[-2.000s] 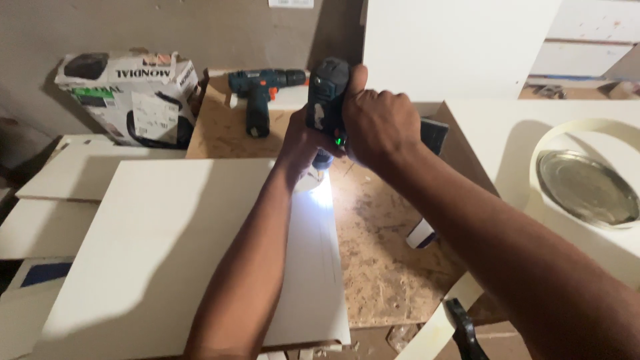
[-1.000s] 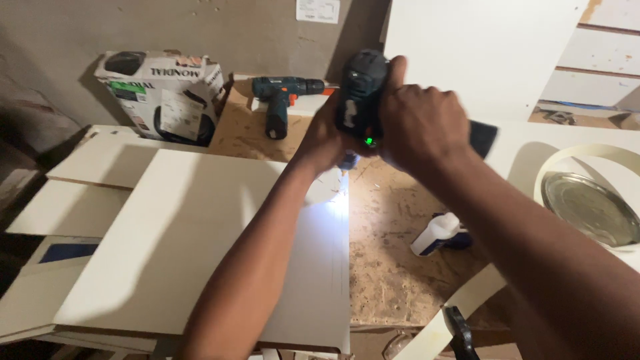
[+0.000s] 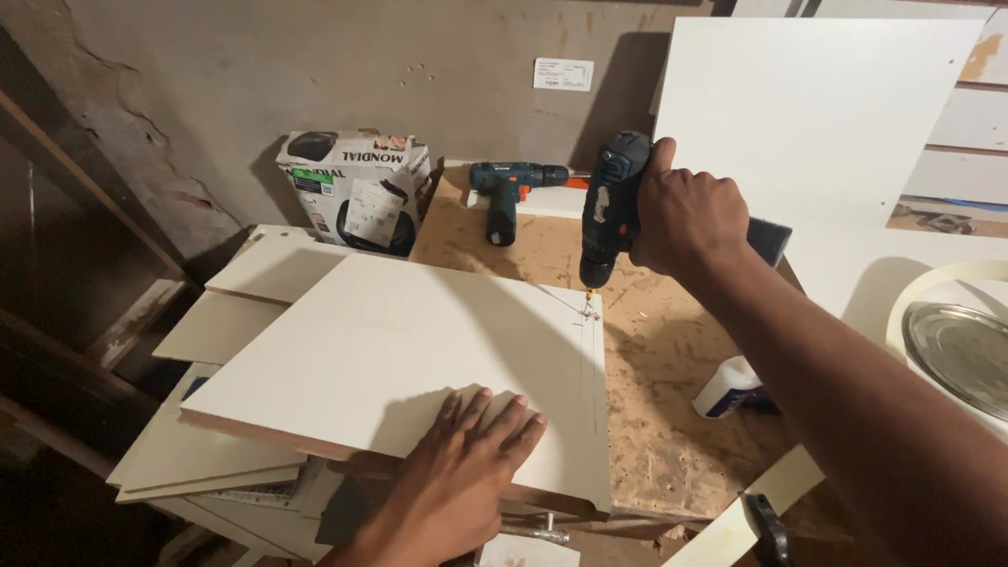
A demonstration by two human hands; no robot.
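My right hand (image 3: pixel 693 220) grips a dark cordless drill (image 3: pixel 610 205), chuck downward. The drill's bit (image 3: pixel 590 298) is at the far right corner of a white laminated panel (image 3: pixel 378 339), where shavings lie beside pencil lines; whether it touches the panel I cannot tell. My left hand (image 3: pixel 472 465) lies palm down on the panel near its front edge, fingers spread, holding nothing. A second cordless drill (image 3: pixel 508 193) rests on its side on the particleboard worktop (image 3: pixel 661 465), behind the panel.
A worn cardboard box (image 3: pixel 354 185) stands back left, above stacked white boards (image 3: pixel 228 331). A white bottle (image 3: pixel 728 386) lies right of the panel. Further right are a roll of edge banding (image 3: pixel 906 299) and a round metal lid (image 3: pixel 965 346). A large white board (image 3: pixel 803 118) stands behind.
My left hand has left the drill and now rests on the panel's near part. The bright light on the panel's corner is gone. My right hand still holds the drill. The view has shifted.
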